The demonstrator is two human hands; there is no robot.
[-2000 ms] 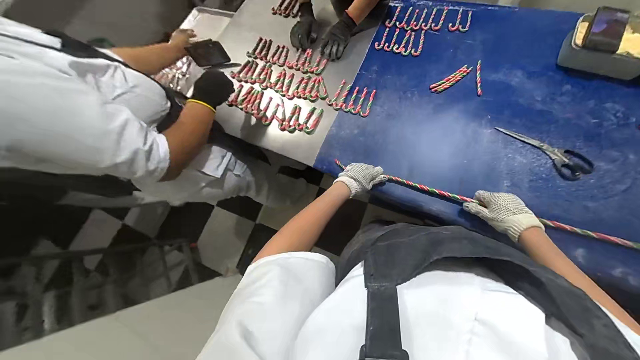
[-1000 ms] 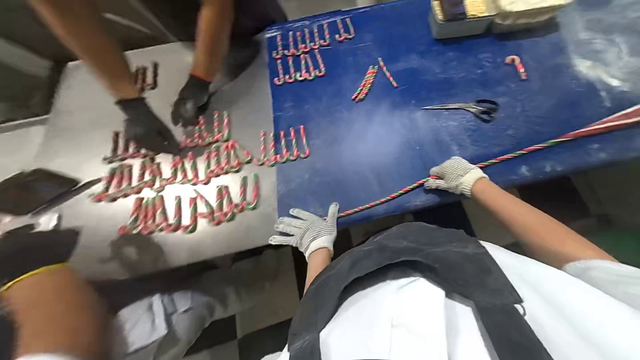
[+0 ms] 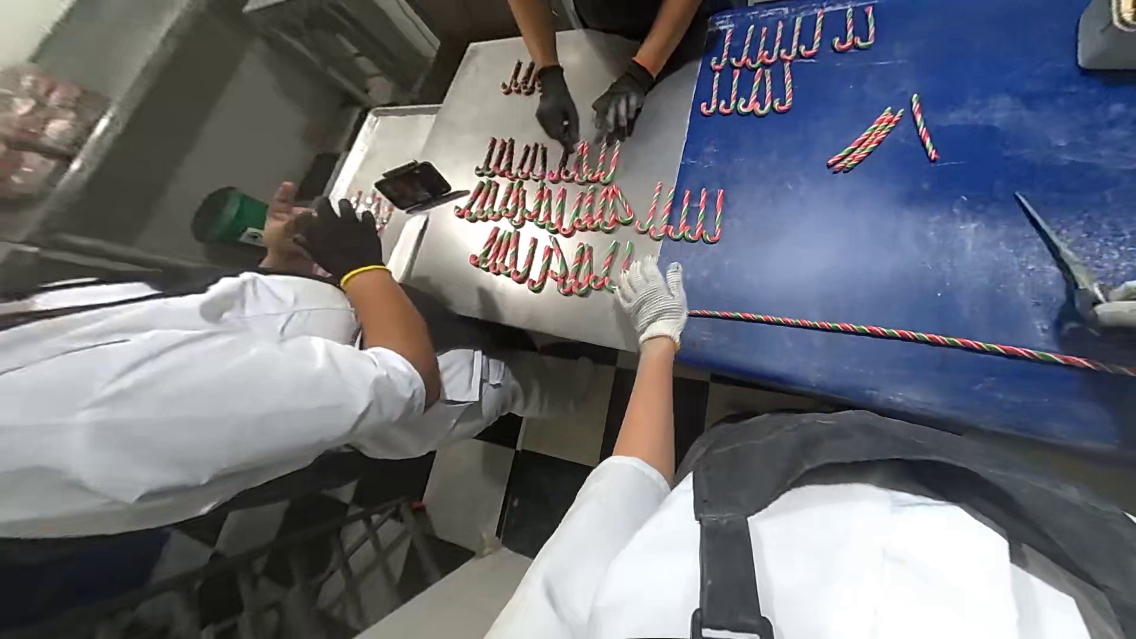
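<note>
My left hand, in a white knit glove, has its fingers apart at the seam between the metal tabletop and the blue one. Just right of it starts a long striped candy rope, red, green and white, lying along the blue table's near side. At the right frame edge, gloved fingers of my right hand are at the handles of the scissors; most of that hand is cut off, so its grip is unclear. Rows of hooked candy canes lie beyond my left hand. Several straight candy sticks rest farther back on the blue.
A co-worker's black-gloved hands touch canes on the metal table. Another co-worker stands at left, one hand black-gloved, near a dark flat device and a green container. More canes and a grey bin are farther back.
My right hand has left the candy rope and is now at the scissors. My left hand has moved left from the rope's end toward the canes. The view has swung between frames.
</note>
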